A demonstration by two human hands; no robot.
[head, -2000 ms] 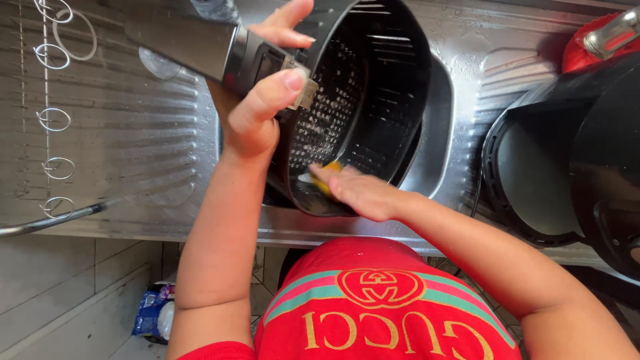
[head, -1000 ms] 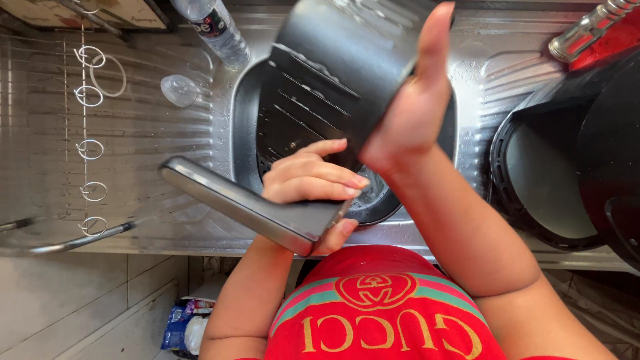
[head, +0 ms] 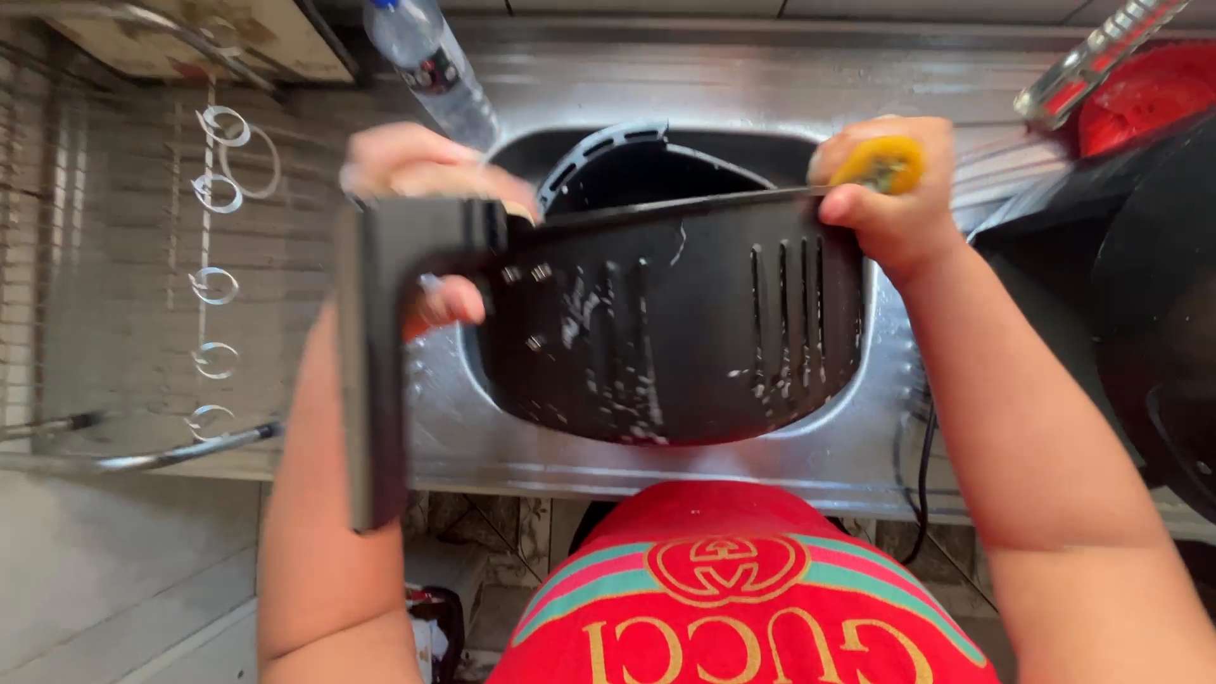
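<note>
A black air fryer basket (head: 703, 313) with slotted sides is held over the stainless steel sink (head: 855, 399), its outer wall facing me and spotted with suds. My left hand (head: 437, 190) grips its rim beside the handle (head: 372, 361), thumb below the handle's joint; it is partly blurred. My right hand (head: 893, 190) pinches the far right end of the rim and also holds a yellow sponge (head: 883, 163) against it. Behind the basket, a dark container with a slotted grey rim (head: 608, 147) shows in the sink; its lower part is hidden.
A plastic bottle (head: 437, 71) stands behind the sink at left. A wire rack (head: 204, 275) lies over the left drainboard. At right are a red container (head: 1154, 95), a metal faucet or hose end (head: 1092, 66) and a large black appliance (head: 1164, 313).
The basket has turned so that its side faces me and its handle hangs at the left. My right hand has moved from the basket's side to the rim's right end.
</note>
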